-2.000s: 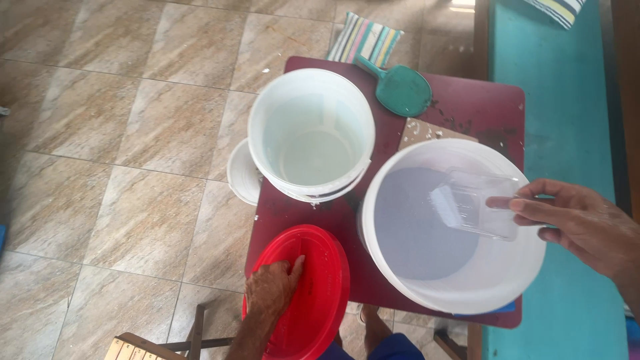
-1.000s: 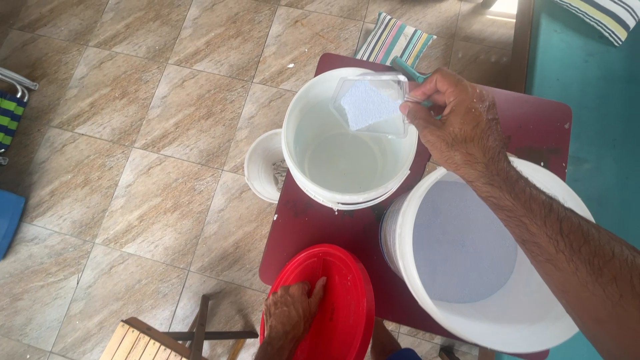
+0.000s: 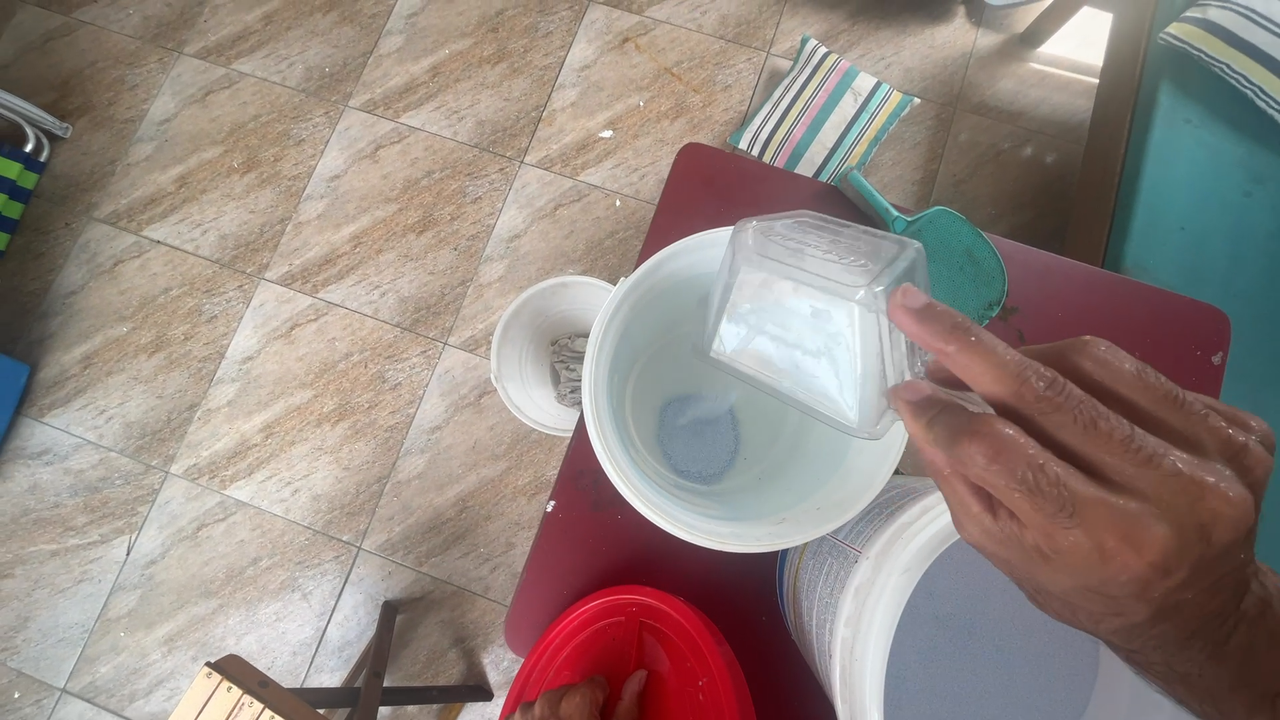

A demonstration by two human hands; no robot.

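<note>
Between thumb and forefinger, my right hand [image 3: 1090, 480] holds a clear plastic tub [image 3: 810, 320], tipped over the white bucket [image 3: 640, 470] on the table. Bluish-grey powder [image 3: 698, 438] lies in a round patch at that bucket's bottom, with a faint stream above it. A larger white pail [image 3: 860, 610] with bluish-grey contents [image 3: 990, 640] stands at the lower right, partly behind my right hand. My left hand [image 3: 580, 700], cut off by the bottom edge, rests on a red plastic lid [image 3: 630, 630]; its grip is mostly hidden.
The dark red table [image 3: 1100, 300] carries a green mesh strainer [image 3: 955, 260] at its back. A small white bucket [image 3: 520, 350] with grey cloth-like material stands left of it. A striped cushion [image 3: 825, 115] lies beyond. A wooden folding seat [image 3: 230, 690] is at the lower left.
My right hand has moved the clear tub from the large pail to above the other white bucket and tipped it. Bluish-grey powder now shows inside. My left hand stays at the red lid.
</note>
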